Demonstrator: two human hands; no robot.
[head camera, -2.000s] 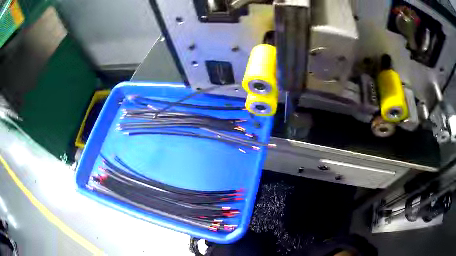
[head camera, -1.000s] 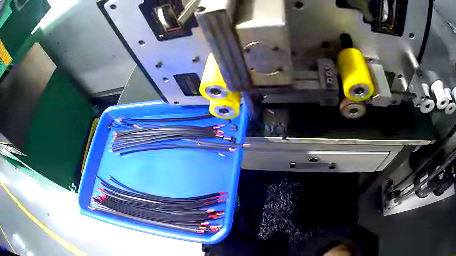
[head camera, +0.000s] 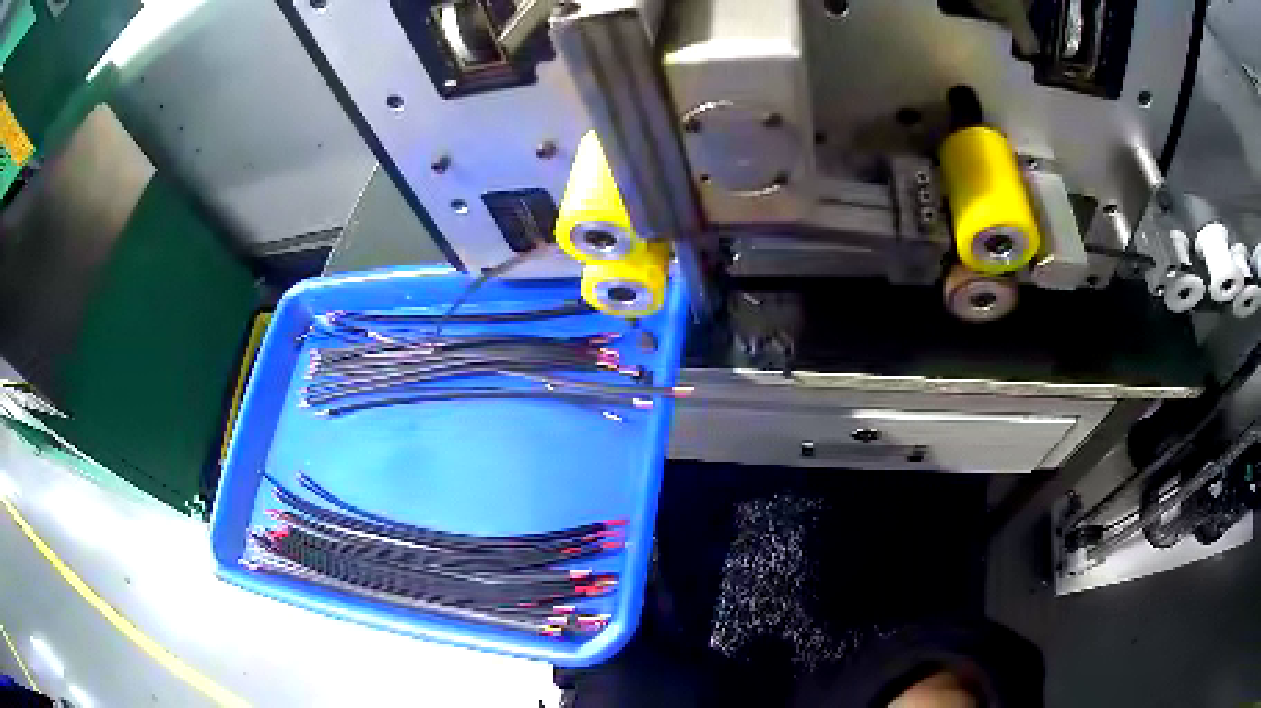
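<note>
The blue plastic tray (head camera: 436, 470) lies under the machine's outlet. A loose bundle of black cut cable pieces (head camera: 456, 362) lies in its upper part. A denser bundle (head camera: 415, 556) with red and coppery ends lies along its near side. A thin dark cable slants from beside the yellow feed rollers (head camera: 600, 228) down over the upper bundle. One piece's end reaches the tray's right rim. My left hand is not in view. A small skin-toned patch in dark cloth shows at the bottom edge, right of centre; whether it is my right hand is unclear.
The cutting machine's grey panel (head camera: 747, 145) stands above the tray. Another yellow roller (head camera: 989, 201) sits over a brown wheel (head camera: 981, 293). White guide pulleys (head camera: 1217, 260) are at right. Pale drawers (head camera: 885, 432) and speckled waste (head camera: 768, 567) are below. A yellow bin edge (head camera: 245, 374) shows behind the tray.
The view has turned, so the machine and outlet rollers appear further left than two seconds ago. Compared with one second ago, a thin cable now slants out beside the outlet rollers.
</note>
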